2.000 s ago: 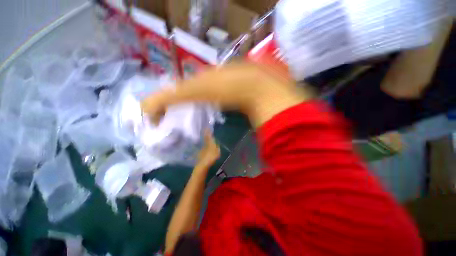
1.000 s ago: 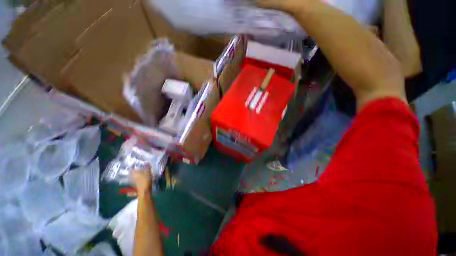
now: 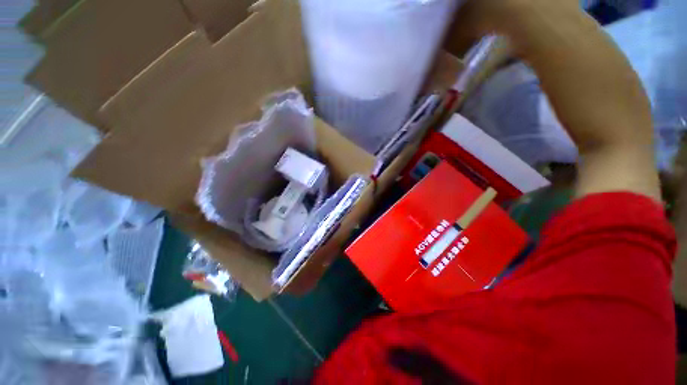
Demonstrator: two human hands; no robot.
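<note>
A white ribbed air-column bag (image 3: 377, 68), blurred and cut off by the top edge, stands over an open brown-sided box at top centre. My right arm in its red sleeve reaches up and bends towards it. My right hand (image 3: 478, 26) is blurred at the top edge beside the bag; its grip cannot be made out. My left hand is not in view. In the open box to the left, another puffy bag (image 3: 226, 180) stands open around a white product unit (image 3: 290, 199) with a bracket-like arm.
A bright red box (image 3: 422, 233) with a tan strip on top lies right of the open boxes. Large brown flaps (image 3: 188, 113) spread to the upper left. Clear limp bags (image 3: 68, 278) cover the left. Shiny accessory packs (image 3: 207, 271), a white cloth (image 3: 192, 334) and a red-handled tool (image 3: 227, 346) lie on the green bench.
The view has shifted. The white bag now shows upright at top centre over the open boxes. My left hand, last at the accessory packs, has gone out of view. My right arm is bent higher.
</note>
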